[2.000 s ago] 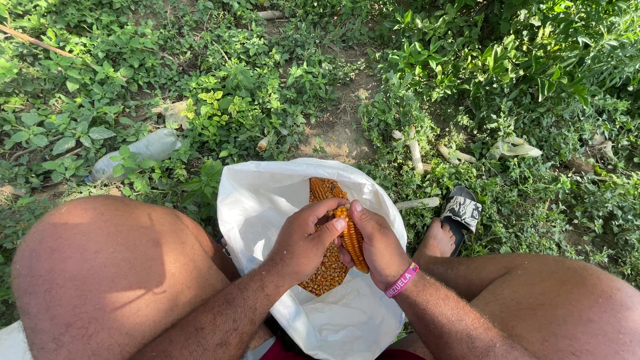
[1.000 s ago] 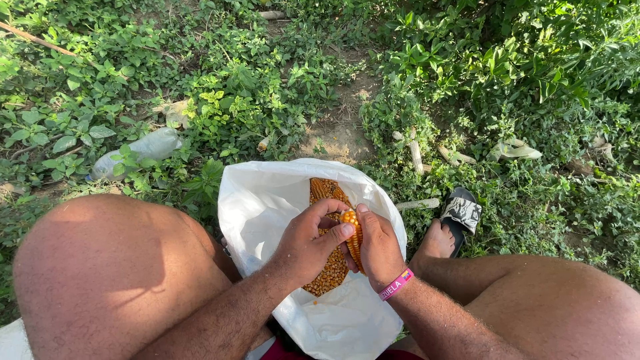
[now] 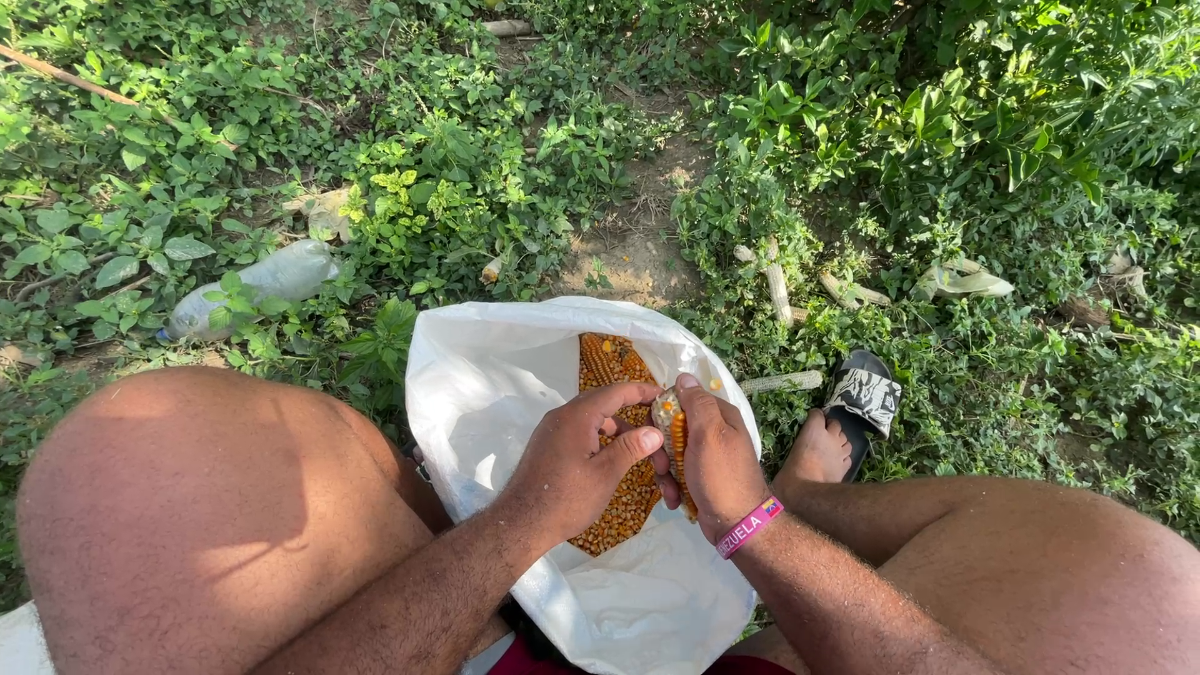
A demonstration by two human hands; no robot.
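Observation:
An ear of dried corn point(image 3: 679, 441), partly stripped so that pale cob shows beside rows of orange kernels, is held over an open white woven sack point(image 3: 487, 375). My right hand point(image 3: 722, 459) grips the ear from the right, thumb at its upper end. My left hand point(image 3: 586, 459) touches the ear's left side with its fingers, the thumb pointing at it. Loose orange kernels point(image 3: 619, 516) lie in the sack below the hands, with what looks like another corn ear point(image 3: 600, 361) near the top of the pile. A few kernels are by the right thumb.
The sack stands between my bare legs. A plastic bottle point(image 3: 258, 286) lies in the weeds at left. Stripped cobs point(image 3: 778, 286) lie on the ground at right, one point(image 3: 783, 382) between the sack and my sandal point(image 3: 864, 398). Leafy plants surround a patch of bare soil point(image 3: 637, 262).
The ear in my hands showed full orange rows two seconds ago; pale bare cob now shows on it. Both hands have stayed over the sack.

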